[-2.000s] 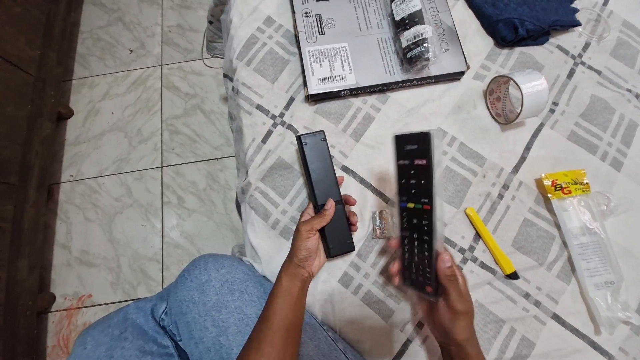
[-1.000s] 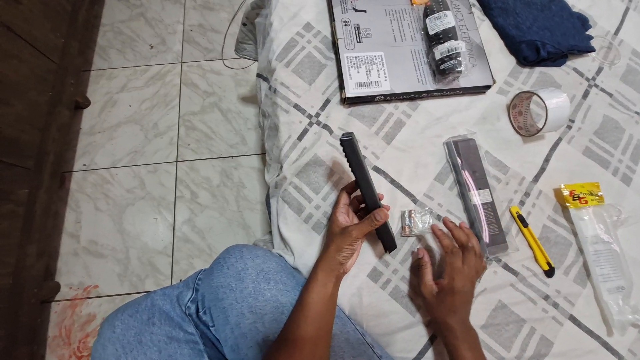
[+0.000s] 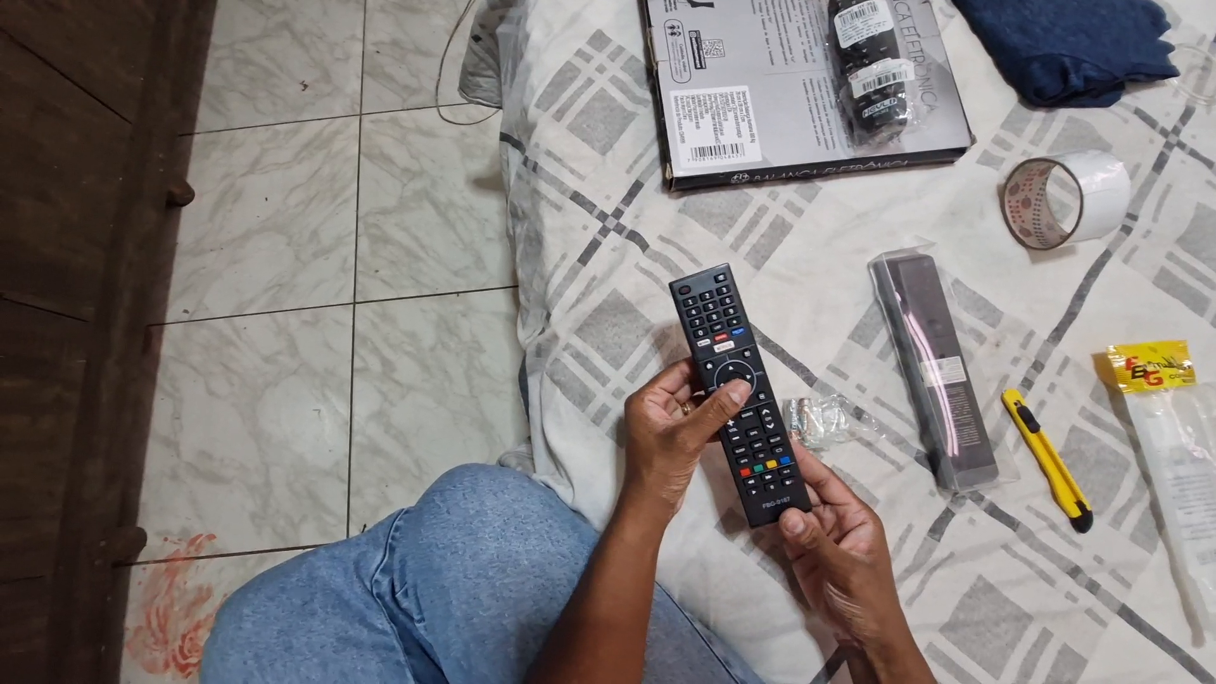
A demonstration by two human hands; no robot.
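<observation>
A black remote control faces up with its buttons showing, held over the bed by both hands. My left hand grips it from the left, the thumb lying on the round navigation pad. My right hand holds its lower end at the right corner, thumb on the edge. Just right of the remote lies a small clear plastic packet, its contents hard to make out. Further right a second remote in a clear wrapper rests face down on the patterned sheet.
A yellow utility knife and a clear plastic sleeve with a yellow header lie at the right. Behind are a tape roll, a flat box bearing a wrapped black item, and dark blue cloth.
The remote in my left hand has been turned from its back to its button side. My right hand let go of the wrapped remote, moved by the small packet, and now holds the unwrapped remote's end.
</observation>
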